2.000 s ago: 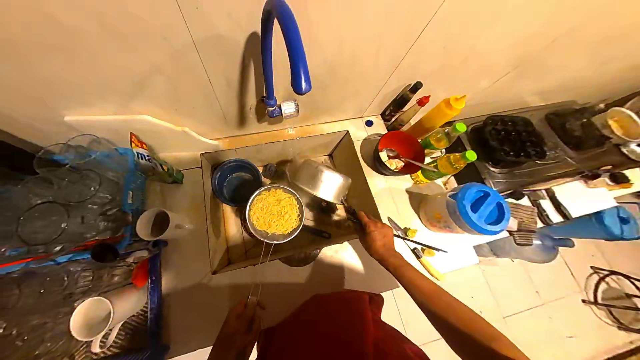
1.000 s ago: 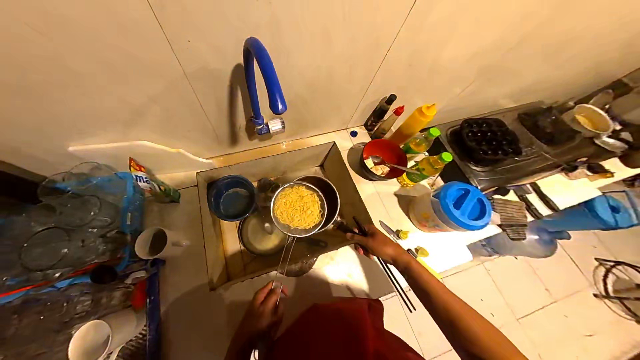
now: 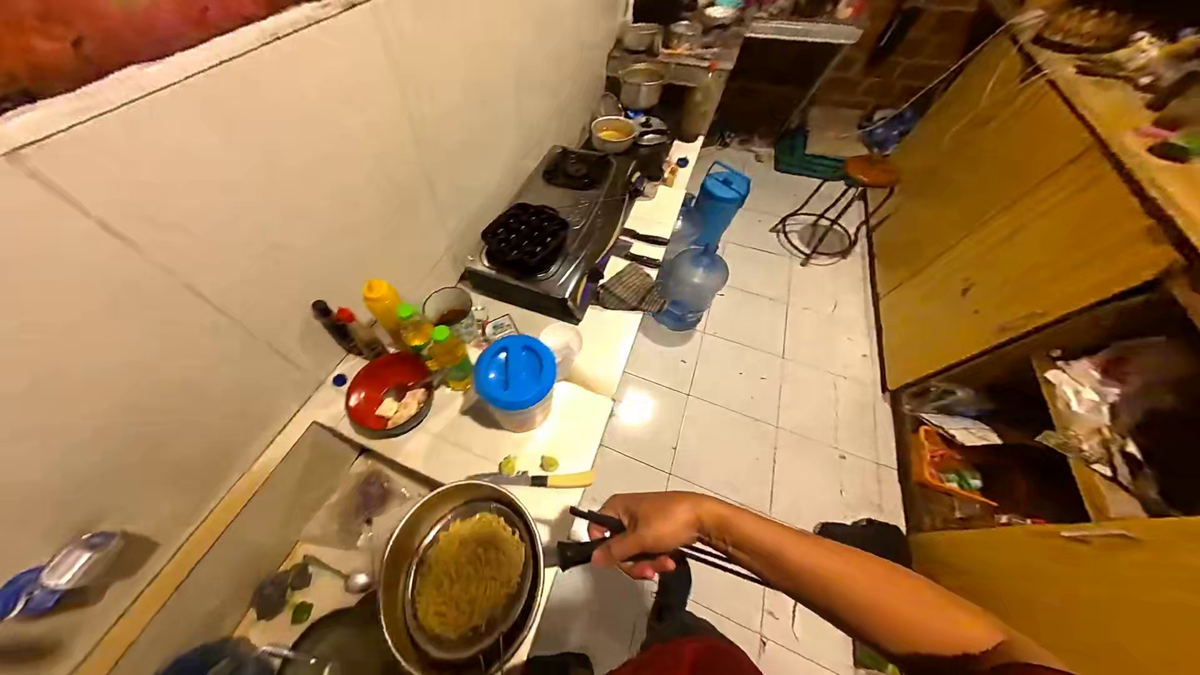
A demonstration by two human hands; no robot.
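My right hand (image 3: 647, 534) is closed around the black handle of a metal saucepan (image 3: 392, 572) and also holds dark chopsticks (image 3: 727, 564). Inside the pan's rim sits a strainer full of noodles (image 3: 472, 577). The pan is over the right side of the sink (image 3: 281, 497). My left hand is not in view. Just beyond the pan, a knife with a yellowish handle (image 3: 562, 479) lies on the counter by two small green pieces of fruit (image 3: 548, 463). A red bowl (image 3: 367, 384) with a utensil and food stands behind the sink corner.
A container with a blue lid (image 3: 515, 373), sauce and oil bottles (image 3: 451, 357) and a gas stove (image 3: 562, 234) with a black pan line the counter by the wall. Large blue water bottles (image 3: 692, 281) and a stool (image 3: 870, 172) stand on the floor. Wooden cabinets (image 3: 1022, 234) are at right.
The view has swung right along the counter. The saucepan, earlier tipped over the sink, is now upright beneath the strainer. My left hand, on the strainer's handle one second ago, has left the view.
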